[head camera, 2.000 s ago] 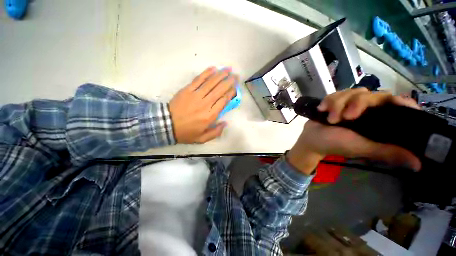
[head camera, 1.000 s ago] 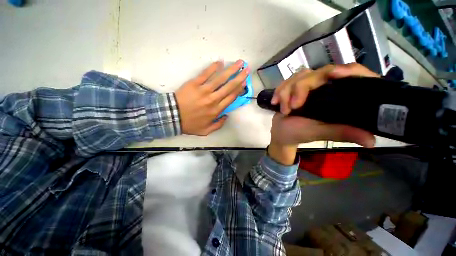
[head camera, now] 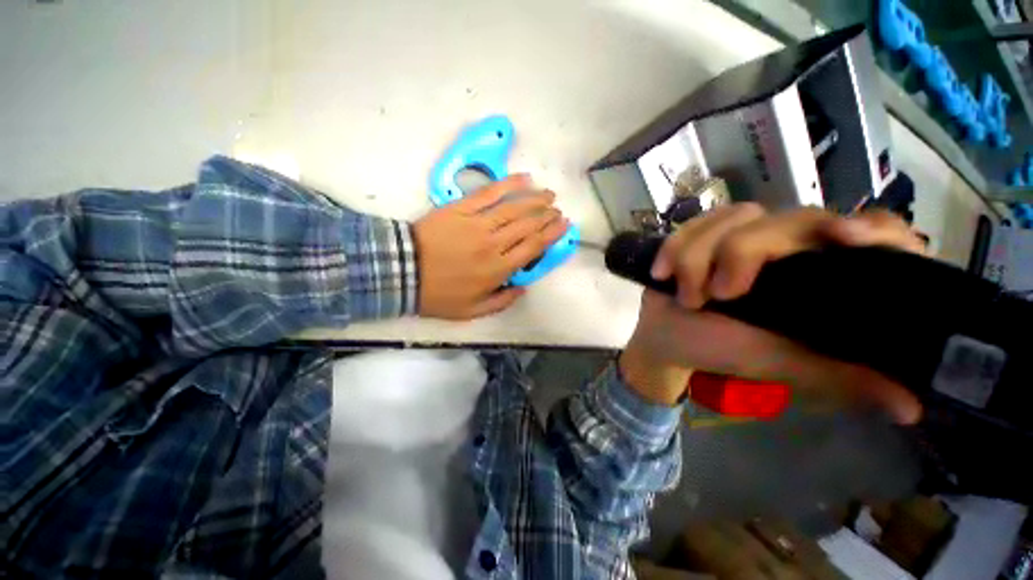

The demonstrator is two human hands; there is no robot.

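A light-blue controller housing [head camera: 487, 142] lies on the off-white bench, its upper grip and a round hole showing. My left hand [head camera: 481, 249] lies flat over its middle and lower part, pressing it to the bench. My right hand [head camera: 736, 272] is wrapped around a thick black electric screwdriver [head camera: 838, 306] with a pale label. Its thin bit points left and its tip is at or very near the housing's lower end. A screw is too small to make out. The grey-and-black screw feeder [head camera: 736, 136] stands just behind the driver's nose.
The green conveyor belt [head camera: 844, 14] runs at the upper right with several blue housings [head camera: 946, 85] on it. A black curved object [head camera: 895, 195] is beside the feeder. A red bin [head camera: 739, 395] and cardboard boxes [head camera: 725, 552] are below the bench edge.
The driver went from the feeder to the housing, and is now slightly lower right than a second ago. The housing has shifted under my left hand, so its upper grip now shows.
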